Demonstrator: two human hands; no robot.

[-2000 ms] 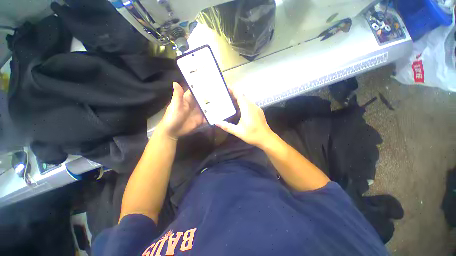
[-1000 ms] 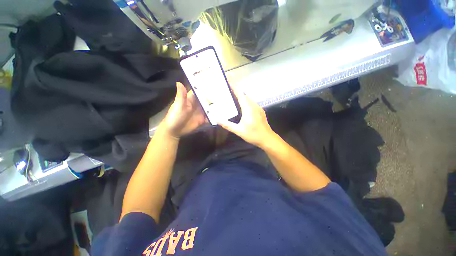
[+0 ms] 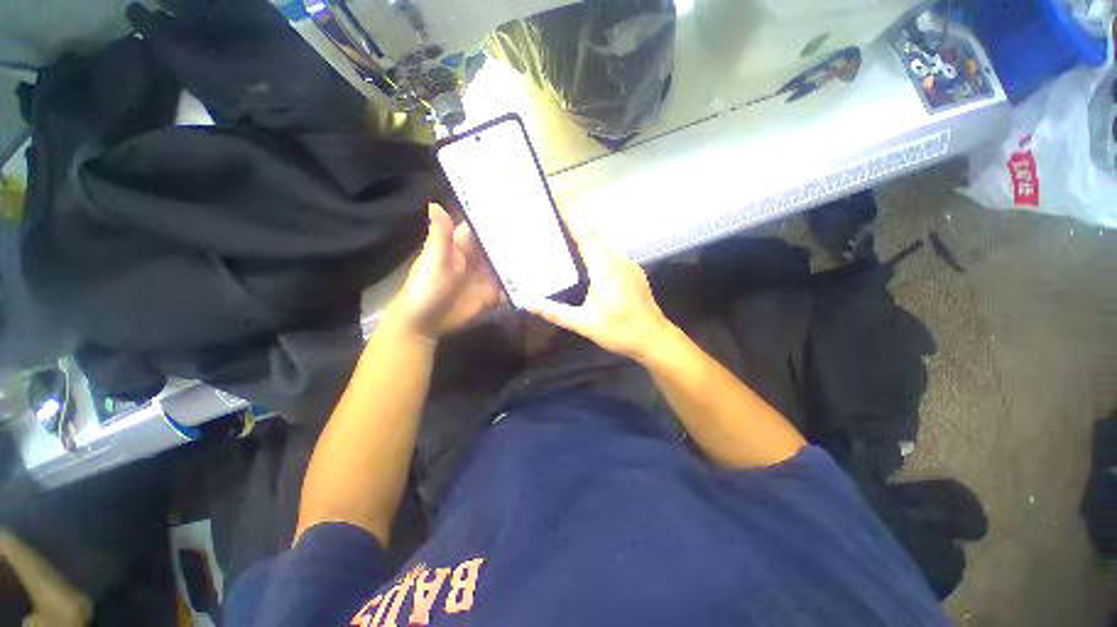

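A smartphone [image 3: 512, 208] with a black edge and a bright, mostly white screen is held upright and slightly tilted in front of the sewing machine head. My right hand [image 3: 616, 300] grips its lower right edge, with the thumb at the bottom of the screen. My left hand [image 3: 447, 282] is at its lower left side, thumb raised and apart from the screen; its fingers are partly hidden behind the phone. The phone's top end hides part of the needle area. A black garment [image 3: 233, 233] lies heaped on the table to the left.
A dark plastic bag [image 3: 619, 67] lies under the machine arm. Dark snips [image 3: 823, 76] and a small parts tray [image 3: 941, 61] lie at the table's right. A blue bin [image 3: 1041, 49] and white carrier bag [image 3: 1060, 153] are beyond. Black cloth [image 3: 784, 331] covers the lap and floor.
The content on the phone's screen has changed. A blurred part of another person's arm or hand has appeared at the lower left edge. My hands have hardly moved.
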